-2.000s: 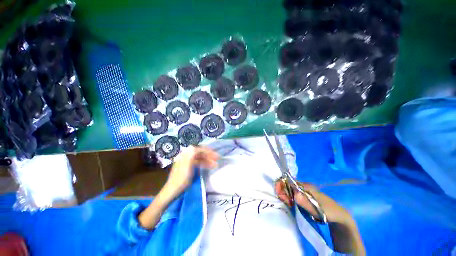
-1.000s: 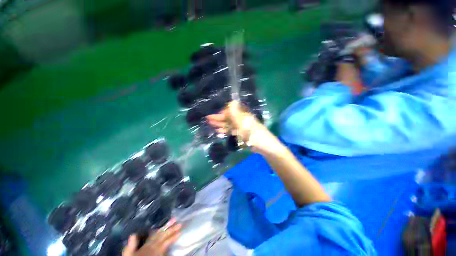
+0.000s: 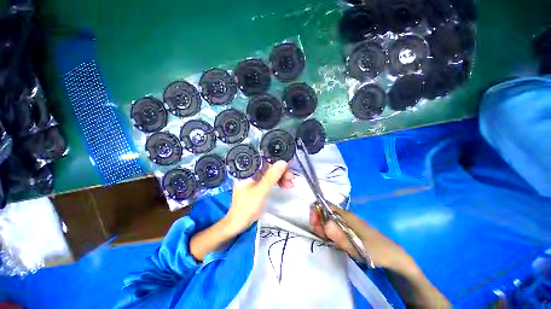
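Note:
A film-backed sheet of round black parts (image 3: 231, 126) lies in three rows on the green bench, its near edge over the bench edge. My left hand (image 3: 260, 194) pinches the near edge of the sheet below the fourth disc of the front row. My right hand (image 3: 338, 228) holds the scissors (image 3: 310, 173) by their loop handles. The blade tips are at the film between the last two discs of the front row. The blades look nearly closed; whether film is between them cannot be told.
A stack of glossy black sheets (image 3: 426, 78) lies at the right. Another dark pile (image 3: 36, 130) is at the left edge. A blue perforated strip (image 3: 99, 121) lies beside it. A white plastic bag (image 3: 36, 232) and brown cardboard box (image 3: 112, 208) are below the bench edge. A blue sleeve (image 3: 522, 130) shows right.
The view has swung back from the right. My right hand has come from over the right stack to the sheet with the scissors. My left hand now pinches the sheet's front edge.

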